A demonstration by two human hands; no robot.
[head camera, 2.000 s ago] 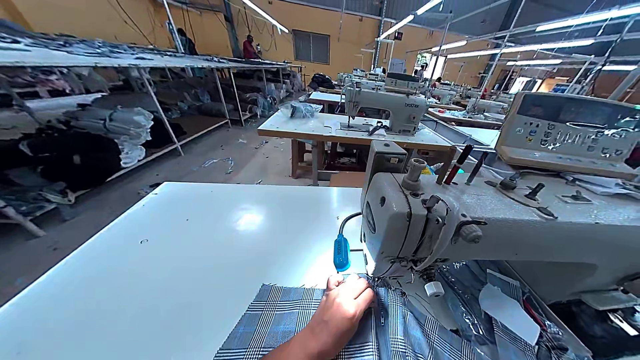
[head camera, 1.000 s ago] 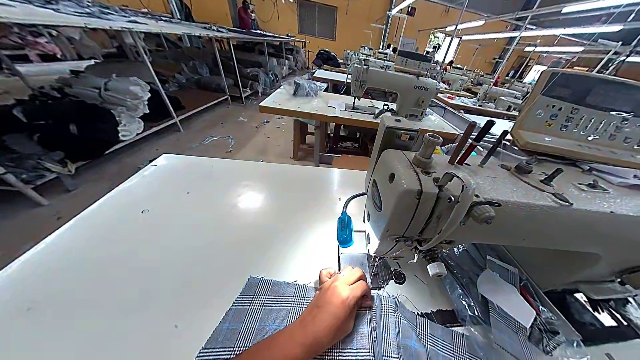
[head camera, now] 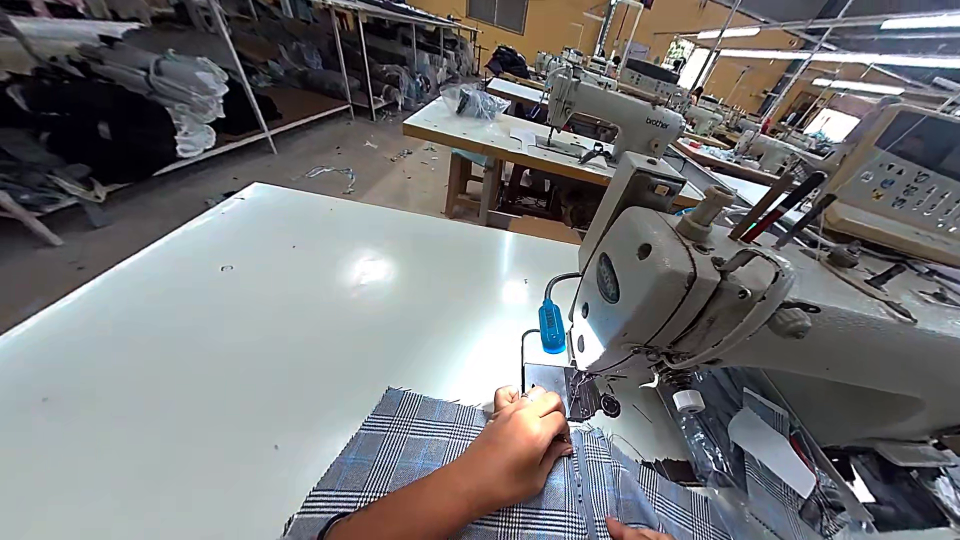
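Grey plaid fabric (head camera: 420, 442) with dark and blue lines lies at the front of the white table, below an industrial sewing machine (head camera: 652, 285). My left hand (head camera: 525, 442) pinches the fabric beside a seam, just in front of the metal needle plate (head camera: 551, 381). Only the fingers of my right hand (head camera: 634, 531) show at the bottom edge, resting on the fabric right of the seam; their grip is unclear. A small blue lamp (head camera: 552, 327) on a bent neck lights the plate. The needle tip cannot be made out.
The white tabletop (head camera: 300, 300) spreads to the left. Scissors and fabric pieces with a white paper piece (head camera: 771, 450) lie at right, under the machine arm. A control panel (head camera: 900, 172) stands at upper right. Beyond are another sewing machine (head camera: 615, 112) and shelves with fabric rolls (head camera: 157, 82).
The fabric's top edge and my left hand have come back from the needle area, so more of the needle plate shows. Fingers of my right hand have come into view. The view has shifted.
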